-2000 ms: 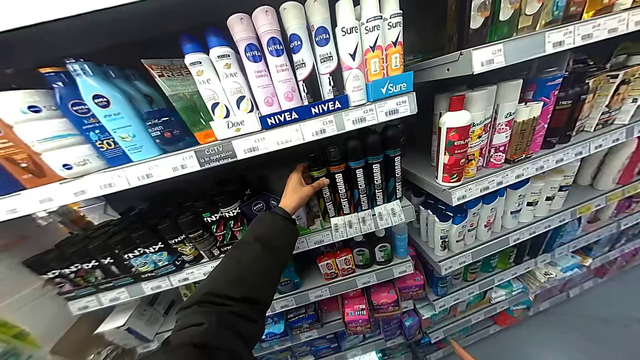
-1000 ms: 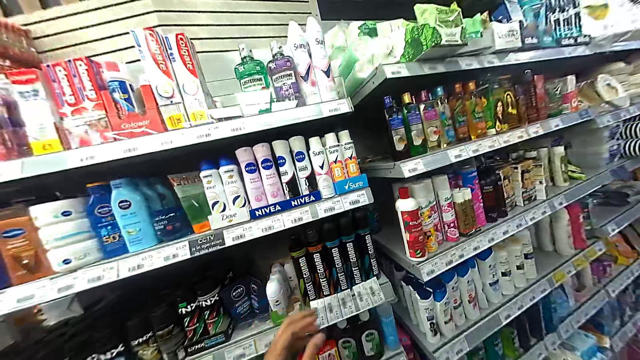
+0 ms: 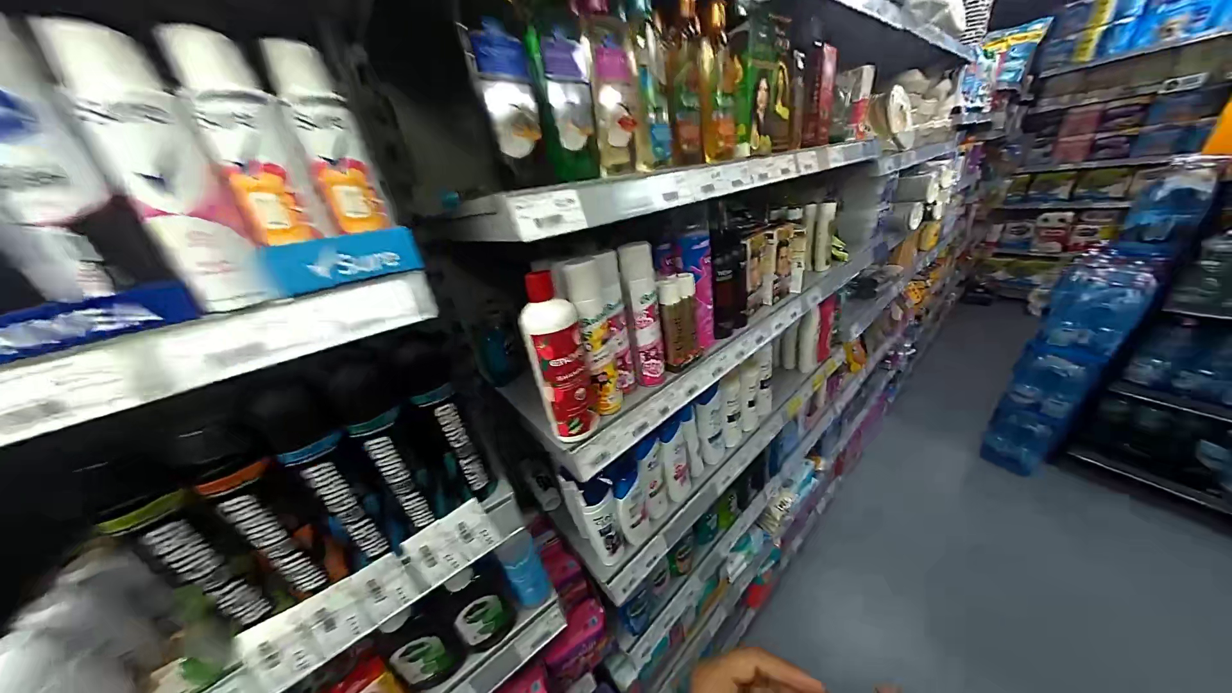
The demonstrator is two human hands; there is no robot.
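At the bottom edge, a hand that appears to be my left hand shows only in part, with its fingers bent. Whether it holds anything is hidden by the frame edge. A skin-coloured sliver, perhaps my right hand, lies just right of it. Both are below and in front of the lower shelves. To the left stand black Right Guard spray cans behind a strip of price labels. A blurred white and green item is at the lower left. White Sure spray cans stand on the shelf above.
Shelving on the right carries a red-capped lotion bottle, white-and-blue shampoo bottles and coloured liquid bottles. A grey floor aisle runs back along it. Shrink-wrapped water bottles are stacked at the right.
The view has swung right and down the aisle. Two seconds ago a hand was at the Right Guard cans; one second ago a hand was in front of the lower shelf. It is away from both now.
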